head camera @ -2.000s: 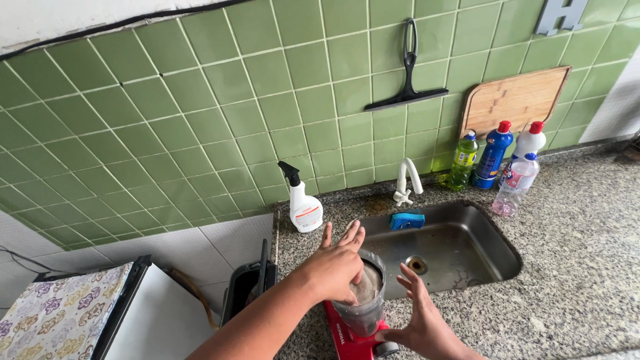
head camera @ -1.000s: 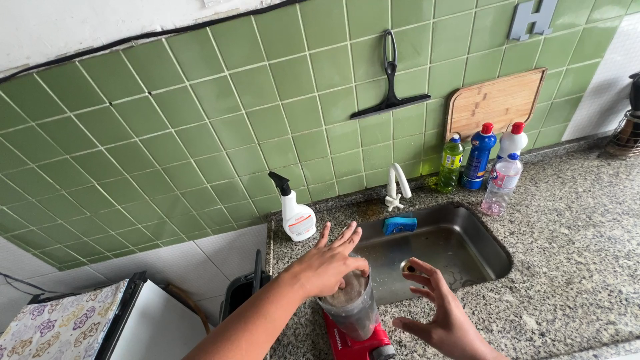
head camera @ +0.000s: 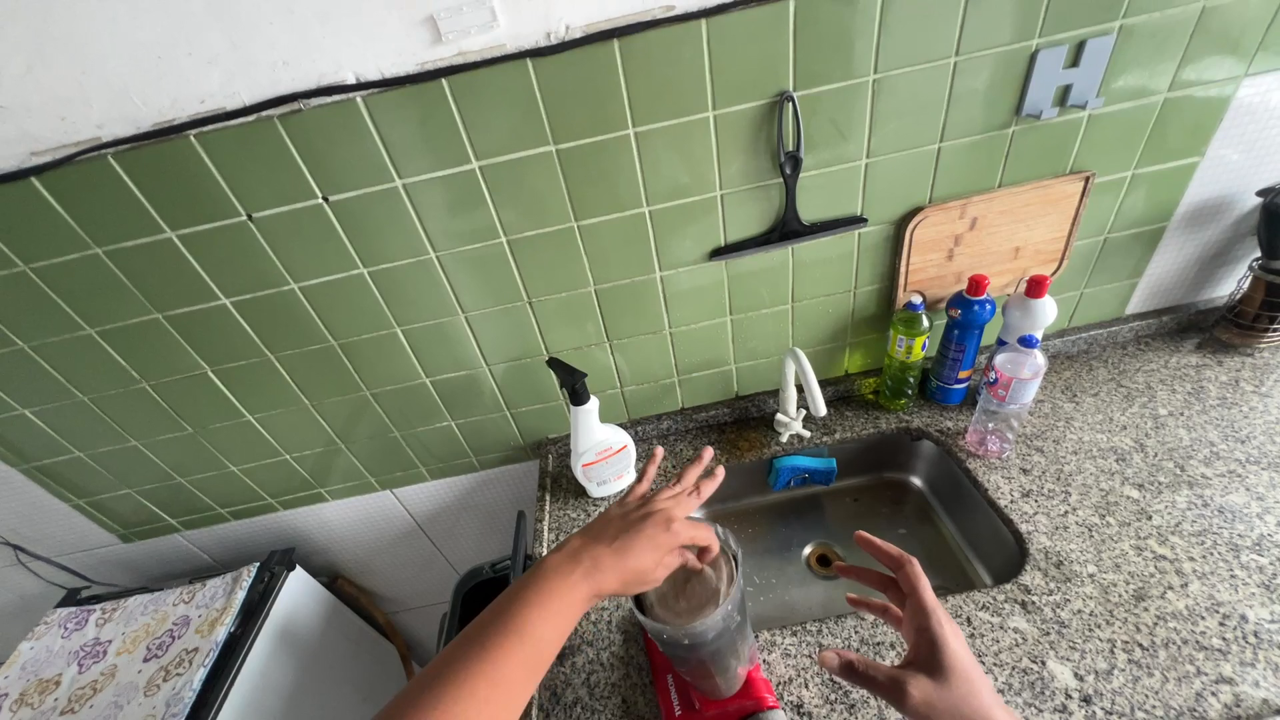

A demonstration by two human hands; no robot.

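A red blender base (head camera: 705, 690) stands on the granite counter at the bottom centre, with a translucent grey blender jar (head camera: 712, 630) on top. My left hand (head camera: 655, 535) is over the jar's mouth, thumb and index finger bent down into the opening, other fingers spread. Whether those fingertips pinch anything cannot be told. Greyish-brown contents or a cloudy inner surface show inside the jar. To the right of the jar, apart from it, my right hand (head camera: 905, 640) hovers with fingers spread and nothing in it.
Behind the jar lies a steel sink (head camera: 900, 510) with a blue sponge (head camera: 803, 471) and white faucet (head camera: 797, 395). A spray bottle (head camera: 600, 450) stands left; several bottles (head camera: 960, 340) and a wooden cutting board (head camera: 990, 240) stand right. A black bin (head camera: 480, 590) is beside the counter.
My right hand was close beside the jar's lower part two seconds ago and has since moved away to the right. My left hand has stayed at the jar's mouth.
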